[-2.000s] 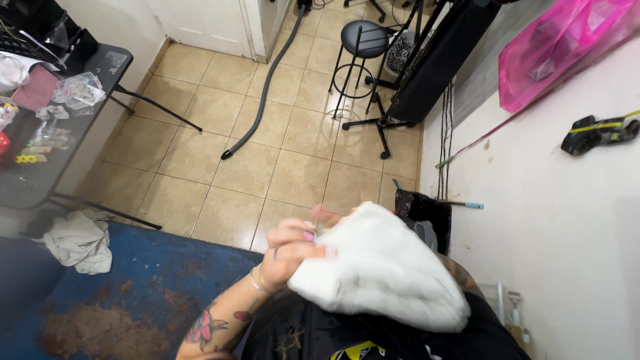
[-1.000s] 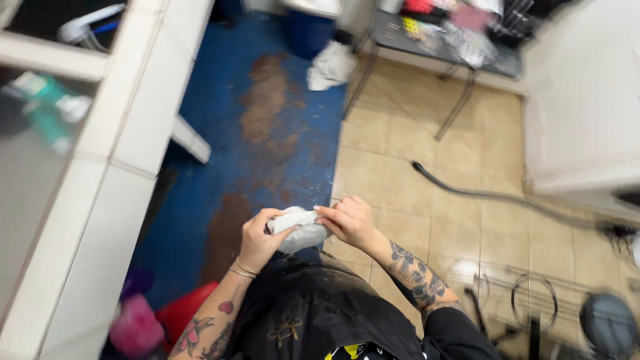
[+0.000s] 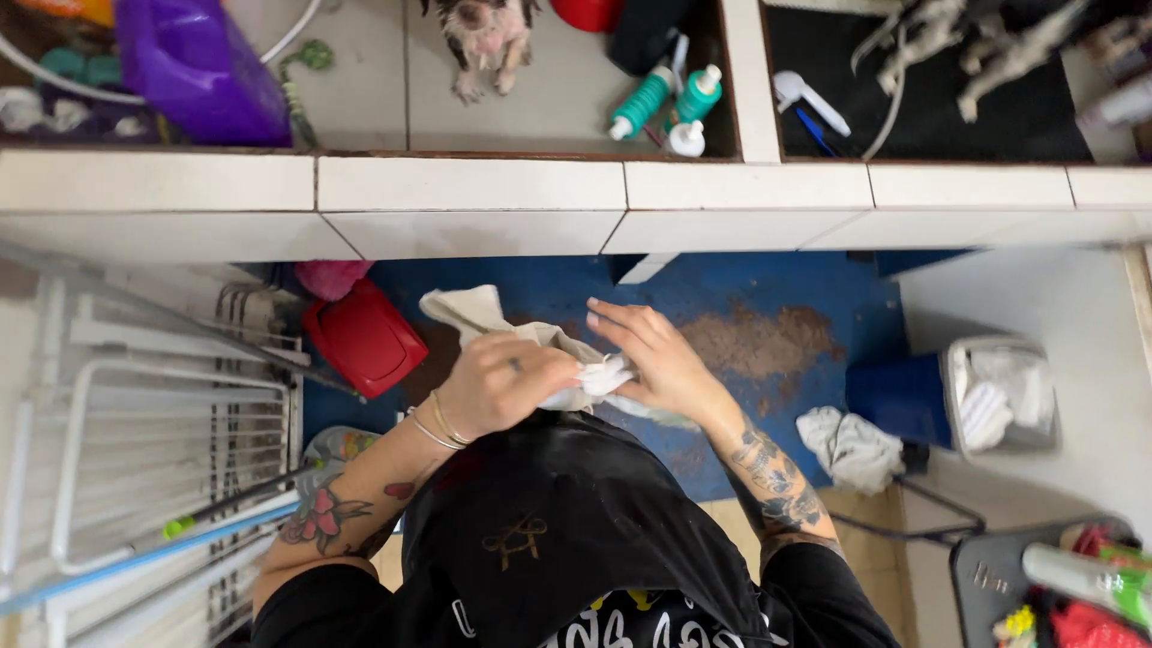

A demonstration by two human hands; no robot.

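Observation:
In front of my black apron, my left hand (image 3: 506, 378) grips a white cloth (image 3: 553, 337) between thumb and fingers. One end of the cloth spreads out behind that hand, and a bunched white part shows between the two hands. My right hand (image 3: 655, 355) has its fingers spread, with the thumb side at the bunched part; whether it pinches the cloth cannot be told. Beyond the hands, a small wet dog (image 3: 486, 40) stands in a tiled tub (image 3: 468, 180). Green bottles (image 3: 642, 102) and a purple jug (image 3: 205, 72) are in the same tub.
A black mat (image 3: 936, 90) with a white shower head (image 3: 810, 101) lies in the right basin. A red lidded bin (image 3: 364, 337) and a white metal rack (image 3: 171, 423) stand left. To the right are a blue bin (image 3: 900, 396), a crumpled cloth (image 3: 850, 445) and a grey table (image 3: 976, 585).
The view has swung from the tiled floor and wall round to the tub. The cloth, a folded bundle in the earliest frame, is now partly spread. My right hand's fingers have opened out.

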